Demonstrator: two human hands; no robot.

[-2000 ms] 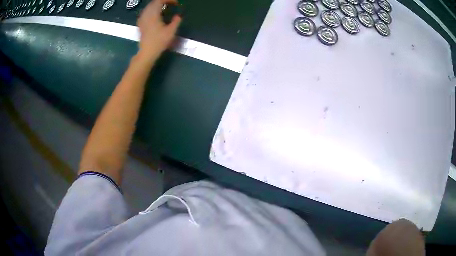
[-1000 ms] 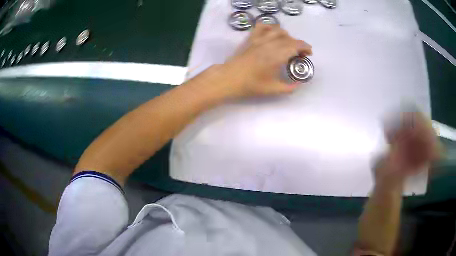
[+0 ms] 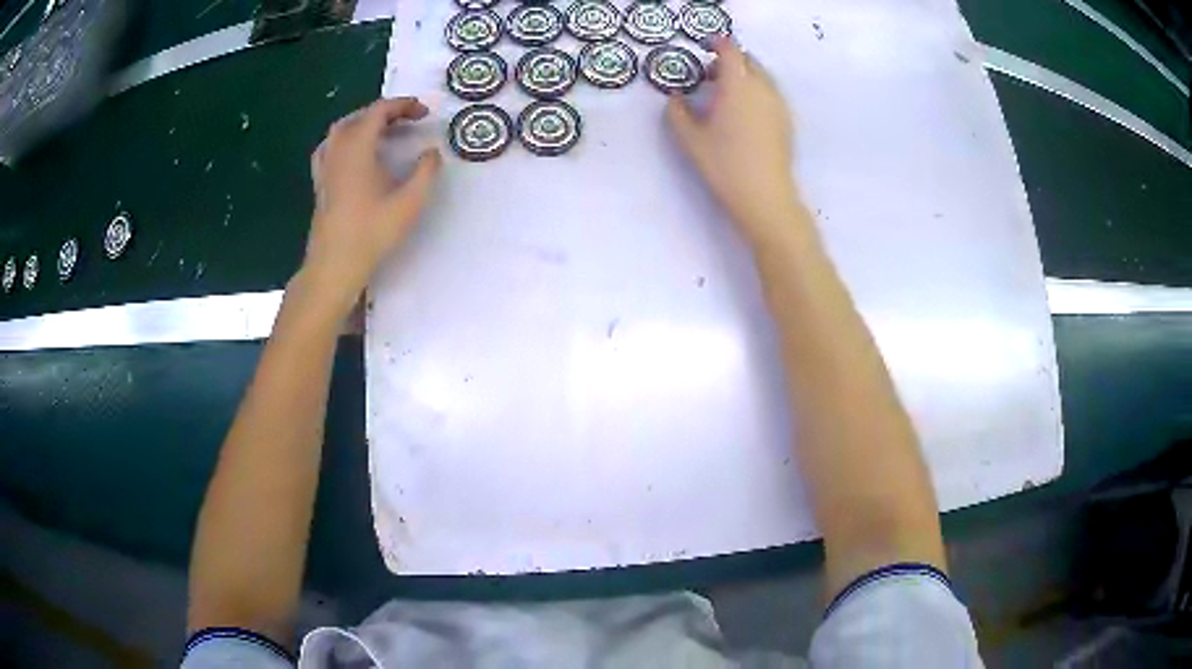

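Observation:
Round metal parts with concentric rings [image 3: 545, 71] lie in close rows on the far left part of the white carrier board [image 3: 588, 392]. The front row has two discs at its left end. My right hand [image 3: 743, 137] has its thumb and finger on the rim of the rightmost disc [image 3: 673, 68] of the second row. My left hand [image 3: 366, 183] is open and empty over the board's left edge, just left of the front-row disc [image 3: 480, 132], not touching it.
The board lies across the green conveyor belt [image 3: 183, 170]. A few spaced discs [image 3: 118, 235] lie on the belt at the left. A white side strip [image 3: 157, 322] runs along the belt. A shiny wrapped bundle [image 3: 52, 65] is at the upper left. A dark object is at the lower right.
The view has shifted over the board. My left hand has moved left and let go of the disc it held. My right hand has moved up from the lower right onto a disc.

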